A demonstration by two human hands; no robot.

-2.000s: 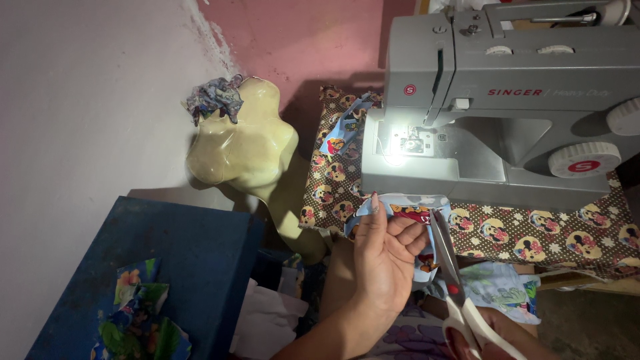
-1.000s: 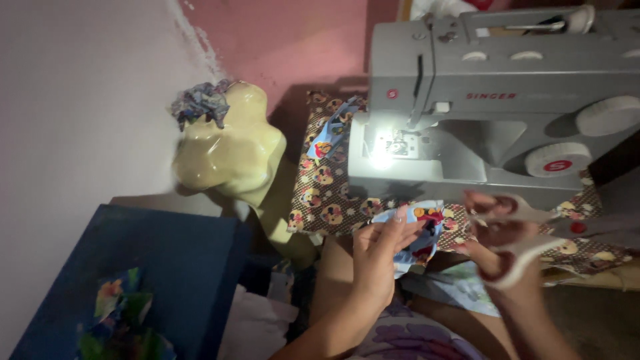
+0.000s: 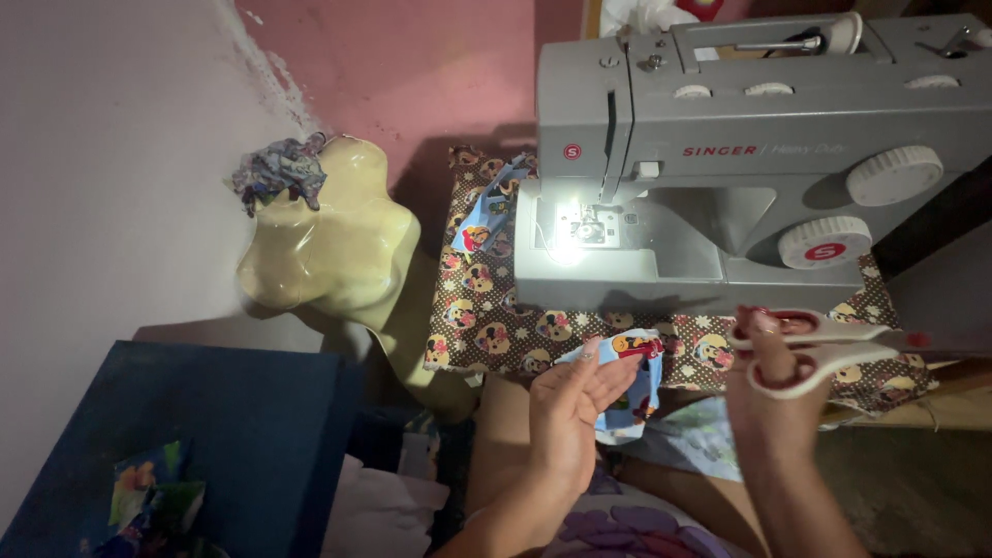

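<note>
My left hand (image 3: 570,415) holds a light blue printed fabric piece (image 3: 649,372) between thumb and fingers, in front of the sewing machine. On the right, my right hand (image 3: 775,387) has its fingers in the handles of white-and-red scissors (image 3: 829,346); their blades point right, blurred. Both hands are at the near edge of a table covered with brown cartoon-print cloth (image 3: 554,325). The grey Singer sewing machine (image 3: 604,291) stands on this cloth with its lamp lit over the needle plate (image 3: 597,232). Another blue printed strip (image 3: 484,221) lies left of the machine bed.
A yellowish mannequin torso (image 3: 349,225) with a crumpled patterned cloth (image 3: 283,170) stands left of the table. Nearer is a dark blue box-like surface (image 3: 256,403) with colourful fabric scraps (image 3: 147,488). White material (image 3: 380,511) lies beside it. A pale wall is on the left.
The scissors were by the blue fabric with their blades pointing up toward it; my right hand has since moved away to the right, and the blades now point right. My left hand still holds the fabric.
</note>
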